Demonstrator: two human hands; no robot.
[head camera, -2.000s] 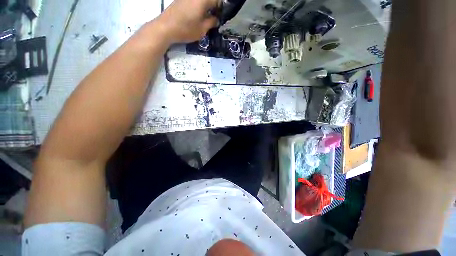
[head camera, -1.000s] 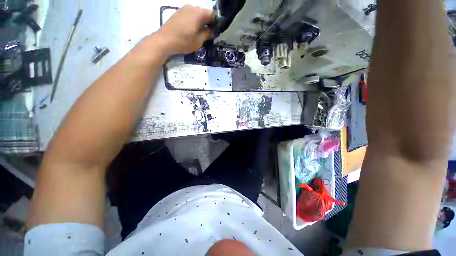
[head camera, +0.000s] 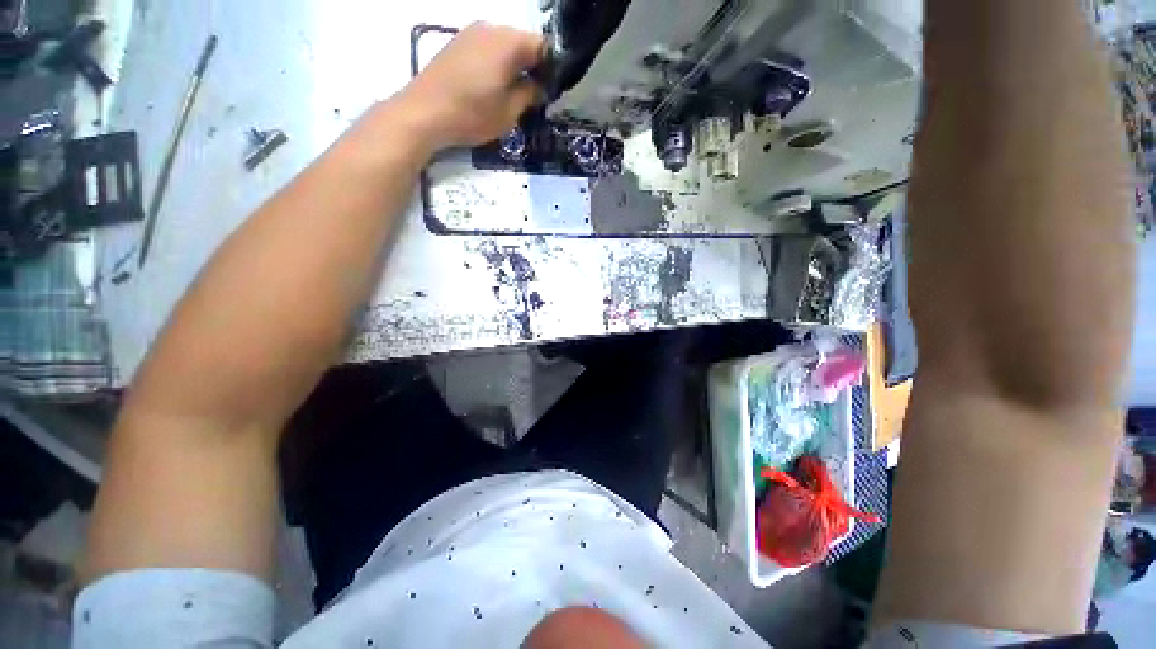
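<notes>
My left hand (head camera: 479, 84) is at the top centre, at the dark needle end of the off-white sewing machine head (head camera: 843, 121). Its fingers are bent and partly hidden against that end; whether they grip something cannot be told. The two round metal hooks (head camera: 586, 151) sit in the dark bed opening just below the hand. The flat slide plate (head camera: 559, 203) lies in front of them. My right arm reaches up along the right side, past the machine, and my right hand is beyond the top edge, out of the picture.
On the tabletop at left lie a long thin rod (head camera: 178, 146), a small metal fitting (head camera: 265, 147) and a slotted black plate (head camera: 105, 178). A parts tray (head camera: 804, 282) stands at the right table end. A white bin (head camera: 740, 475) with bags is below.
The view has shifted, so the machine head sits further left. My right arm has moved left in the picture and covers the red-handled tool. My left hand stays at the needle end.
</notes>
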